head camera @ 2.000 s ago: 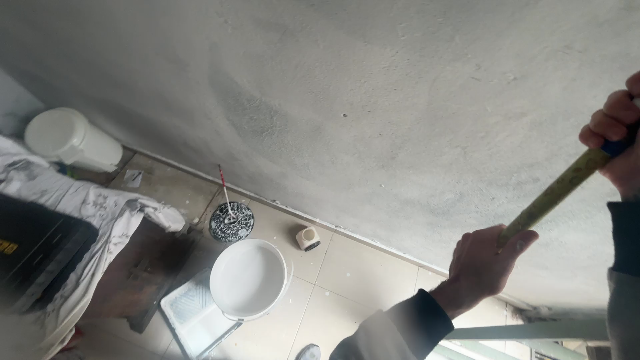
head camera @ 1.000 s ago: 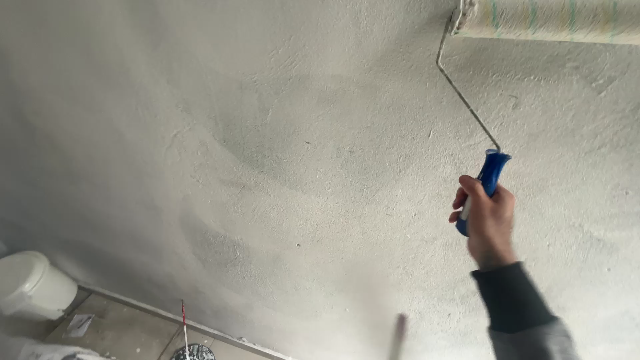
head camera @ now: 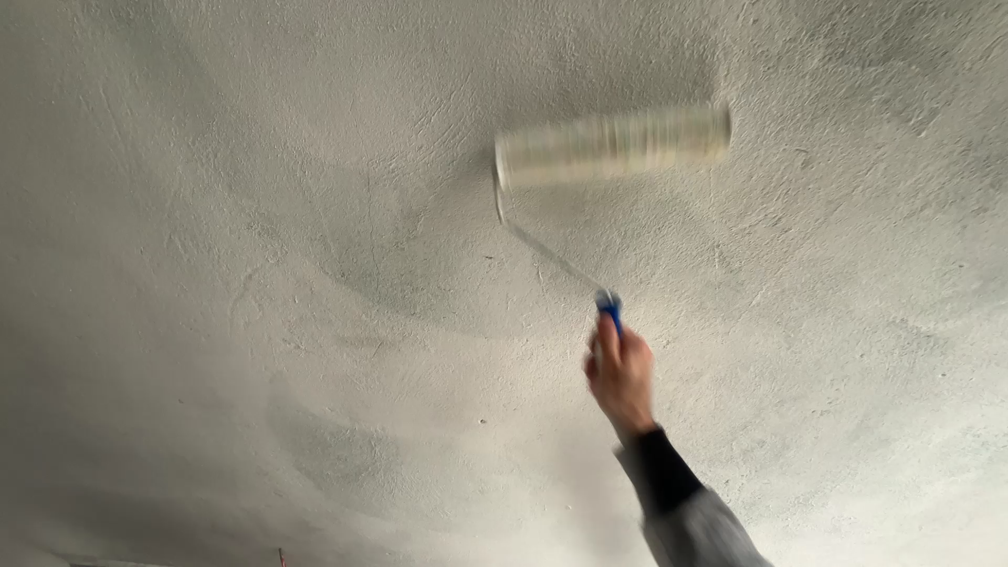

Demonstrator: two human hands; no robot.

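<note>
My right hand (head camera: 620,379), blurred by motion, is closed around the blue handle (head camera: 609,309) of a paint roller. From the handle, a thin metal frame (head camera: 551,256) runs up and left to the roller's end. The pale, faintly striped roller sleeve (head camera: 614,146) lies nearly level against the rough grey-white plastered wall (head camera: 378,354), its right end a little higher. The sleeve is blurred too. A dark cuff and grey sleeve cover my forearm, which reaches in from the lower right. My left hand is out of view.
The wall fills almost the whole view, with darker patches and small bumps. At the bottom edge, left of centre, the tip of a thin red stick (head camera: 282,557) shows. A strip of the wall's lower edge (head camera: 110,562) appears at bottom left.
Two seconds ago both hands were on a long yellowish pole; one second ago my right hand held the roller by its handle. The view has moved up the wall, and the floor buckets have left it.
</note>
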